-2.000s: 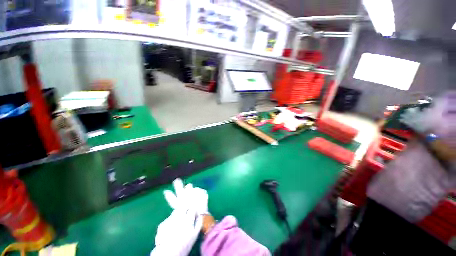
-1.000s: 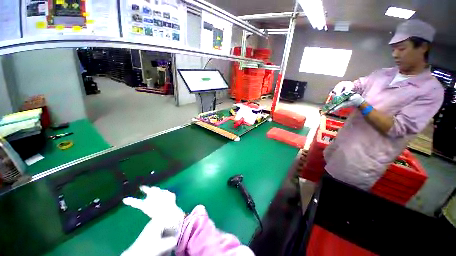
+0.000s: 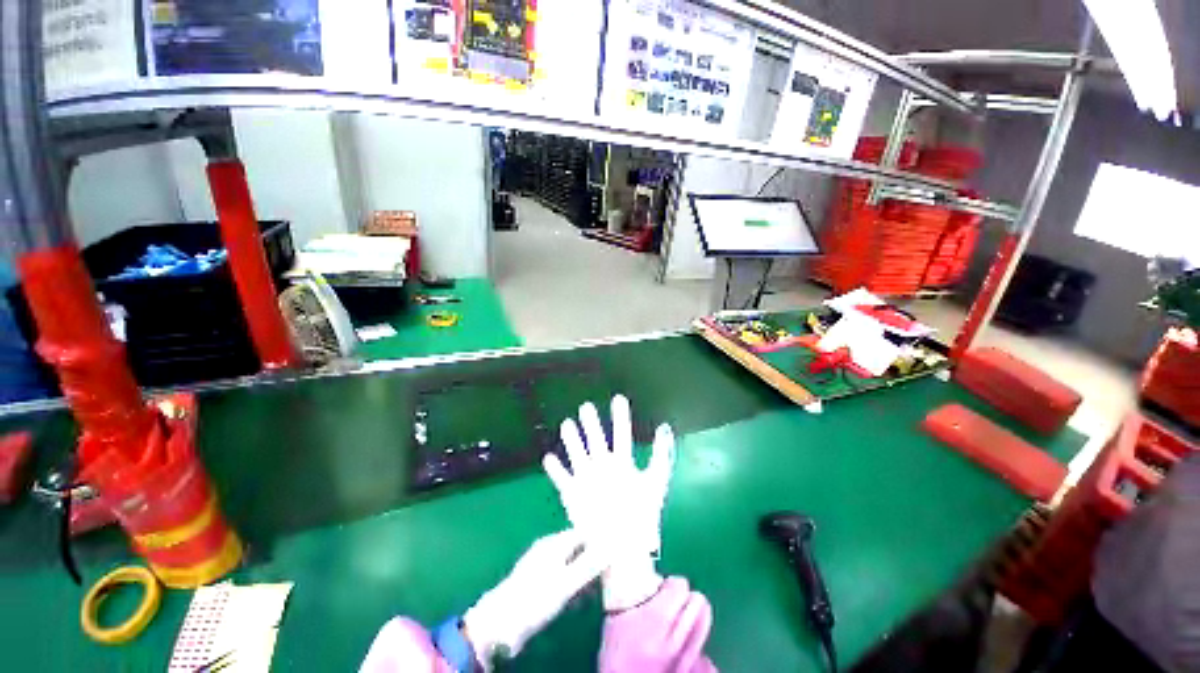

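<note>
My right hand (image 3: 612, 493), in a white glove, is raised over the green bench (image 3: 717, 579) with its palm side or back up and its fingers spread; it holds nothing. My left hand (image 3: 537, 594), also white-gloved and with a blue band at the wrist, reaches across and grips the right glove near its wrist; its fingertips are partly hidden. A black handheld scanner (image 3: 794, 536) lies on the bench to the right, its cable running to the lower edge.
A flat black frame (image 3: 454, 467) lies on the dark strip beyond my hands. At left are a red-wrapped post (image 3: 165, 493), a yellow tape roll (image 3: 121, 605) and a label sheet (image 3: 230, 628). A wood-edged board (image 3: 763, 368) and red blocks (image 3: 996, 451) stand right; a person's sleeve (image 3: 1158, 565) shows.
The view has swung left, so the post and tape roll are in view and the neighbour is mostly out. My right hand's fingers are spread wider and my left hand shows at its wrist.
</note>
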